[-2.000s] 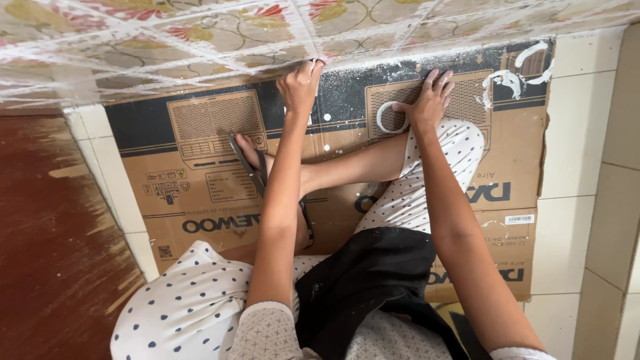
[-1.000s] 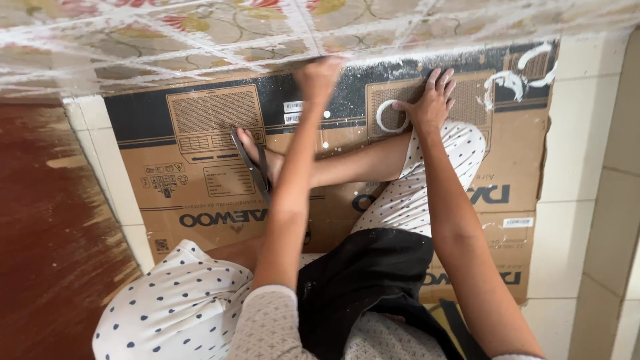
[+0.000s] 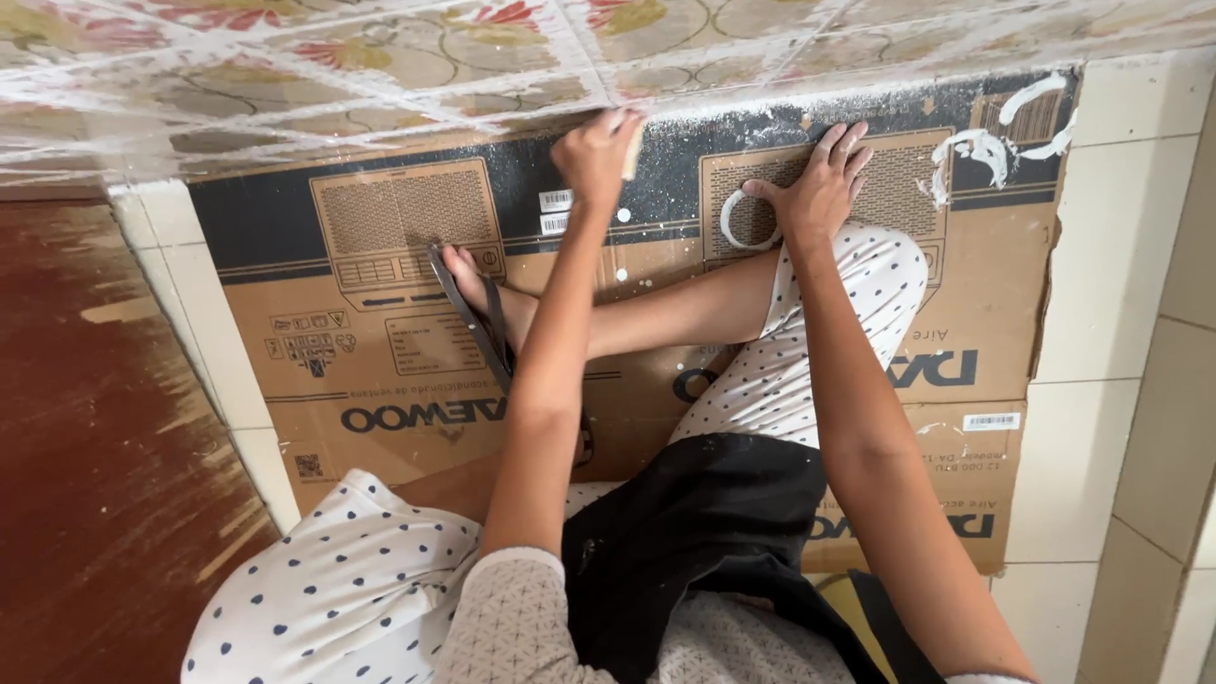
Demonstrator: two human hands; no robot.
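Note:
My left hand (image 3: 597,157) grips a small, pale yellowish flat piece (image 3: 632,152), perhaps a pad or folded sheet, mostly hidden by the fingers. It is at the foot of a floral-patterned tile wall (image 3: 418,71), whose joints are smeared with white. My right hand (image 3: 812,190) rests on the flattened cardboard box (image 3: 997,275), fingers spread, holding nothing. Beside its thumb is a white ring-shaped smear (image 3: 730,220). White dust and specks lie along the cardboard's dark band, between and around both hands.
My sandalled foot (image 3: 480,294) and bent legs rest on the cardboard. Thick white smears (image 3: 983,157) mark its upper right corner. A worn reddish-brown wooden surface (image 3: 85,408) stands at the left. Pale floor tiles (image 3: 1092,313) border the cardboard, with a tiled surface at far right.
My left hand has shifted slightly along the foot of the wall and blurs in the middle frame. The right hand stays put.

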